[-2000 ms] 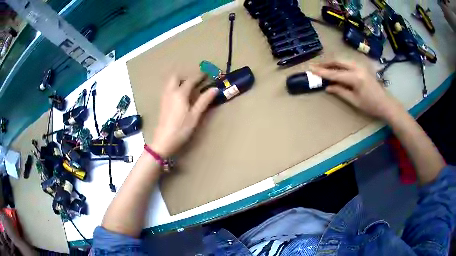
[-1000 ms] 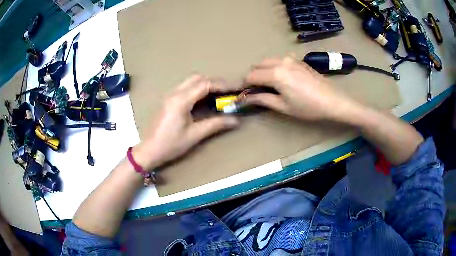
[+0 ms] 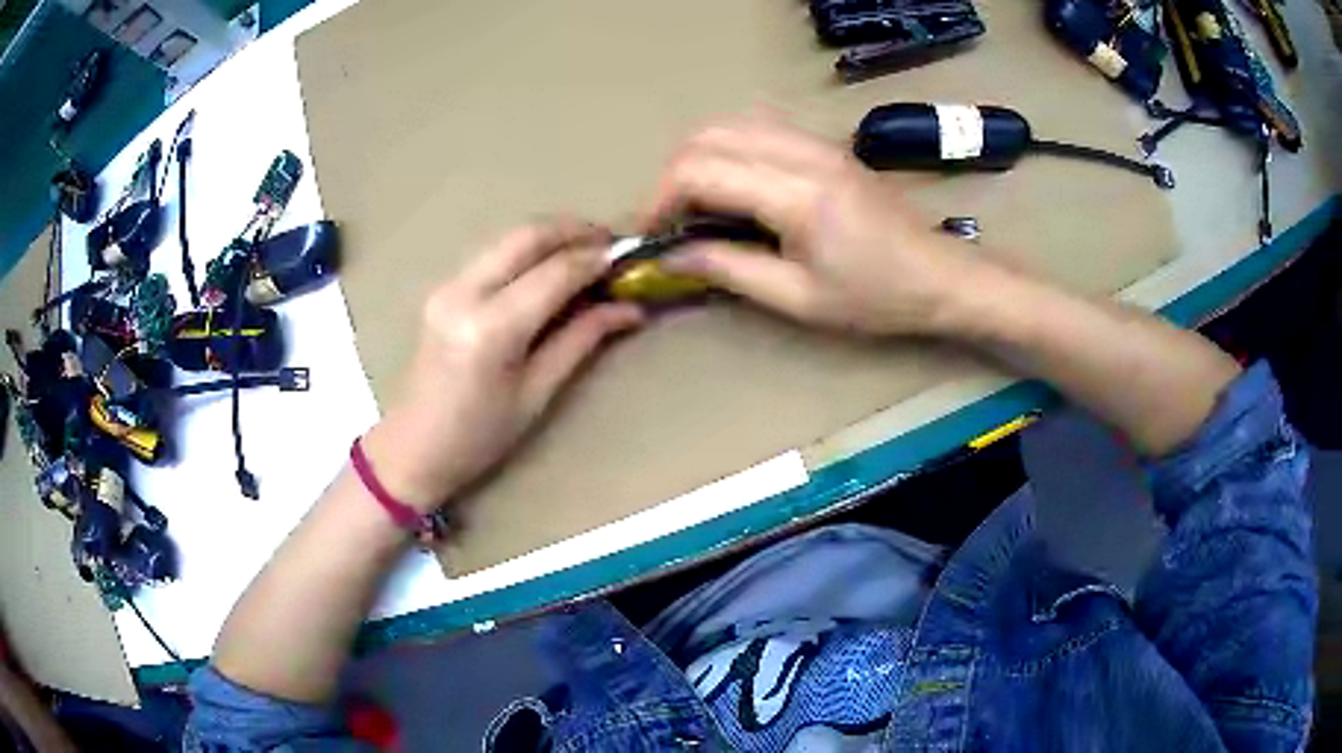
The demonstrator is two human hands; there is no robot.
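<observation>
A black housing [image 3: 709, 233] with a yellow battery cell [image 3: 657, 280] showing in it is held between both hands above the cardboard. My left hand [image 3: 508, 316] grips its left end, thumb below and fingers above. My right hand [image 3: 810, 228] grips its right end, thumb along the yellow cell. The fingers hide most of the housing, and the part is blurred. A small plug [image 3: 961, 228] shows just past my right wrist. No circuit board can be made out in the hands.
A closed unit [image 3: 942, 136] with a pale label and lead lies beyond my right hand. Stacked black covers [image 3: 895, 33] are at the top. Tangled units [image 3: 221, 338] lie on the white surface at left, more units [image 3: 1107, 44] at upper right. The cardboard [image 3: 486, 133] has a teal bench edge in front.
The labelled unit was let go at right. Both hands came together on the housing with the yellow cell and have turned it since. The view has also shifted.
</observation>
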